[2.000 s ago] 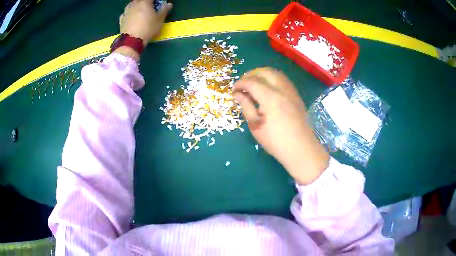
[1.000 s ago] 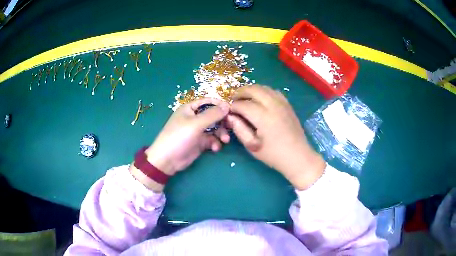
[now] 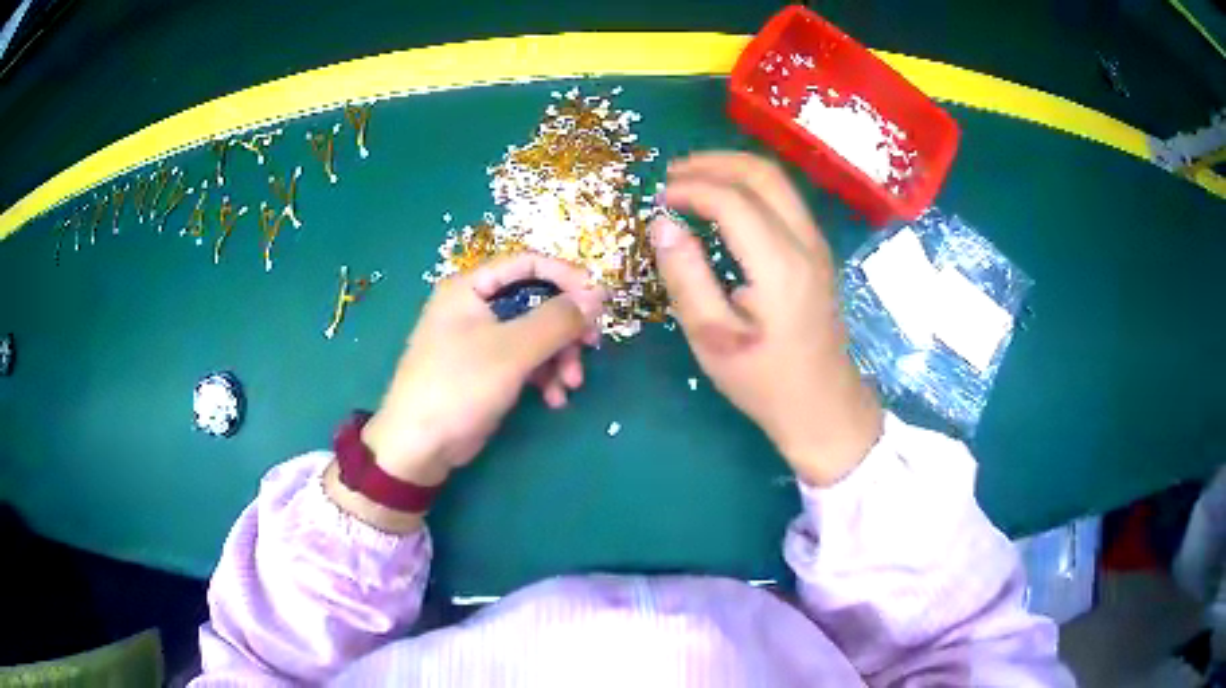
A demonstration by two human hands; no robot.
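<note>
My left hand (image 3: 464, 352) holds a dark blue-black round electronic unit (image 3: 522, 298) between thumb and fingers, in front of the flex cable pile. The fingers hide part of the unit. My right hand (image 3: 756, 303) is just right of the pile, thumb and index finger close together near a tiny white piece; whether it is gripped is too small to tell. The flex cable pile (image 3: 571, 202) is a loose amber and white heap beyond my left hand.
Laid-out flex cables (image 3: 272, 222) lie at left below the yellow strip (image 3: 403, 67). A waiting unit (image 3: 217, 403) lies at lower left, another at the left edge. The red plastic tray (image 3: 928, 135) holds white pieces, upper right. A clear plastic bag (image 3: 957, 383) with white labels lies below it.
My left hand came back from the far side beyond the yellow strip and now holds a unit before the pile. My right hand has moved away from the unit, to the right.
</note>
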